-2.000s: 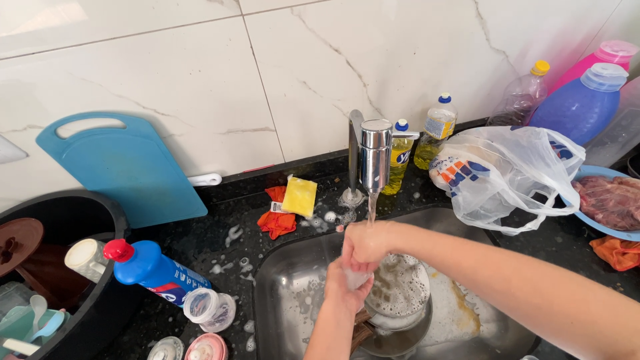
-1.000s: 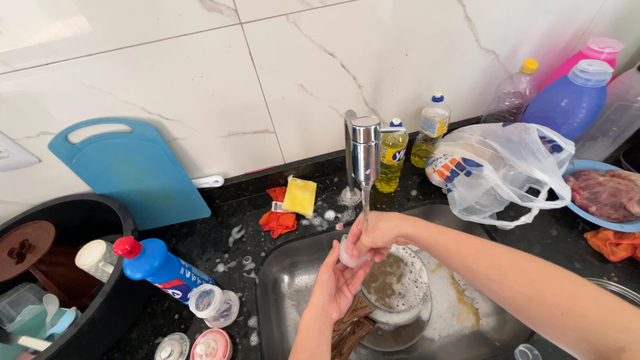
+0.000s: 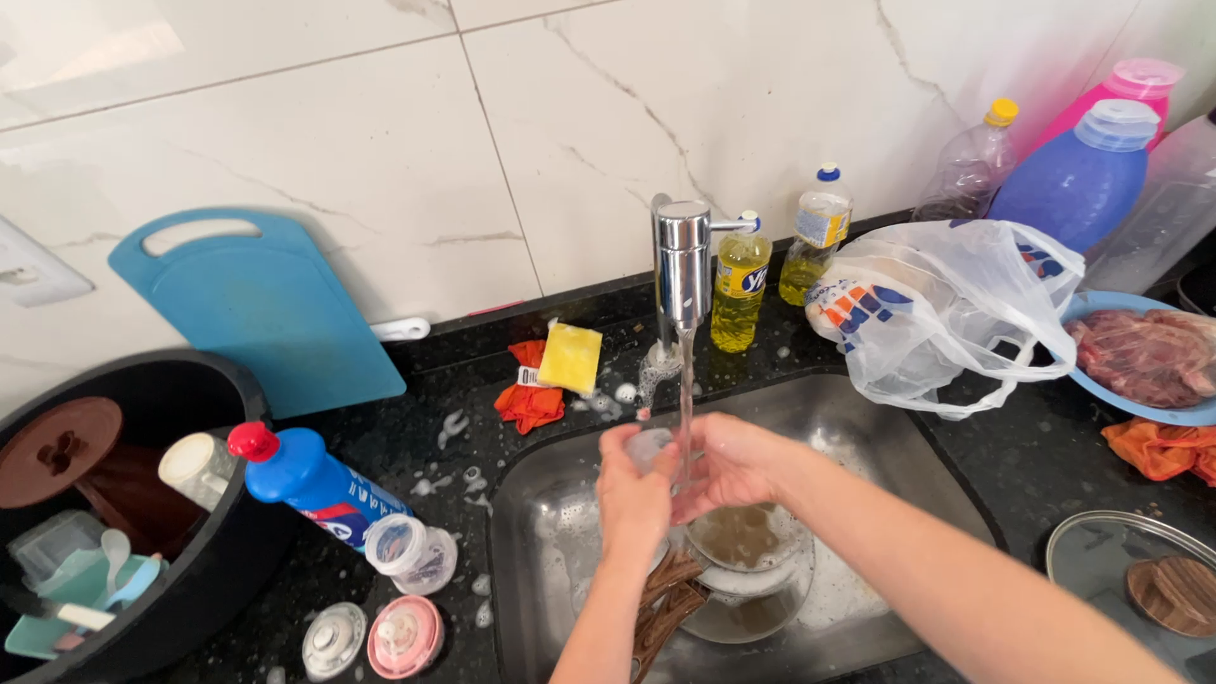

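My left hand (image 3: pixel 635 484) holds a small translucent piece (image 3: pixel 650 448), its kind unclear, between thumb and fingers, beside the running water. My right hand (image 3: pixel 727 465) is half open under the stream from the chrome faucet (image 3: pixel 684 261), close to the left fingers; nothing shows in it. Below both hands, in the steel sink (image 3: pixel 912 475), are a pot of cloudy, sudsy water (image 3: pixel 746 537) and brown wood-patterned handles (image 3: pixel 665 608). Left of the sink stand clear plastic containers (image 3: pixel 425 560), with a pink lid (image 3: pixel 406 636) and a whitish lid (image 3: pixel 334 641) beside them.
A black tub (image 3: pixel 249 532) of dishes, a blue bottle with red cap (image 3: pixel 318 480) and a blue cutting board (image 3: pixel 266 313) are left. Behind the sink are a yellow sponge (image 3: pixel 570 357) and detergent bottles (image 3: pixel 739 294). A plastic bag (image 3: pixel 950 304), meat bowl (image 3: pixel 1154 408) and glass lid (image 3: pixel 1092 570) lie right.
The hands were close together under the faucet; now the left hand is left of the stream with the small piece, and the right hand has opened under the water.
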